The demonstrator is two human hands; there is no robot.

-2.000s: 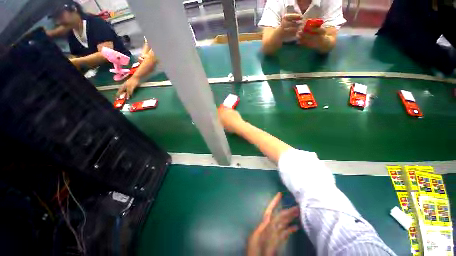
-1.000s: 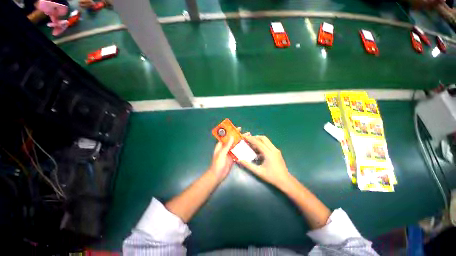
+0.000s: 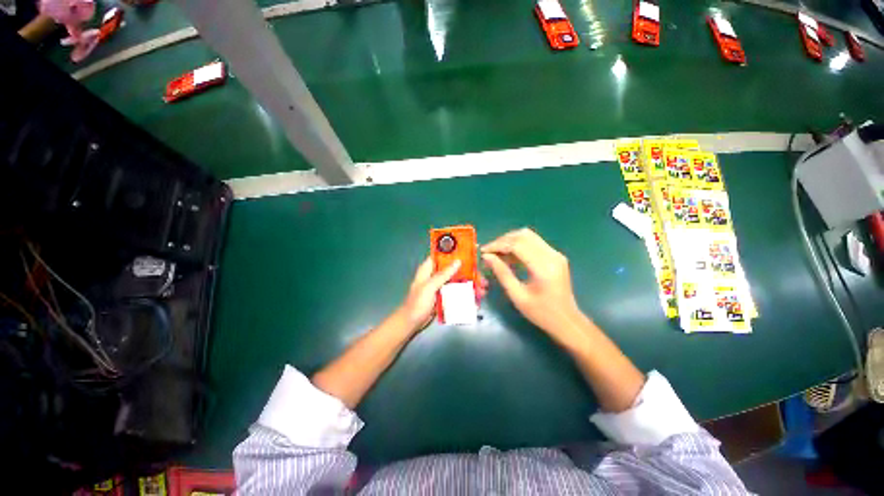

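A red-orange phone [image 3: 465, 260] is held back side up above the green bench, upright in view. It has a round dark spot at its far end and a white patch at its near end. My left hand [image 3: 428, 291] grips its left side, with the thumb across the back. My right hand [image 3: 535, 275] is just right of the phone, thumb and index finger bent close together near its upper right edge. Whether anything is between those fingertips, or whether they touch the phone, is too small to tell.
Yellow label sheets [image 3: 708, 208] lie at the right, with a small white slip [image 3: 631, 219] beside them. A black casing [image 3: 107, 194] with loose wires stands left. A grey post [image 3: 281, 97] rises at the bench edge. Red phones lie on the green conveyor [image 3: 388, 107] beyond.
The phone first lay tilted between both hands and now stands straight in my left hand. My right hand has moved off its white end to its upper right. Earlier, one arm reached across the conveyor.
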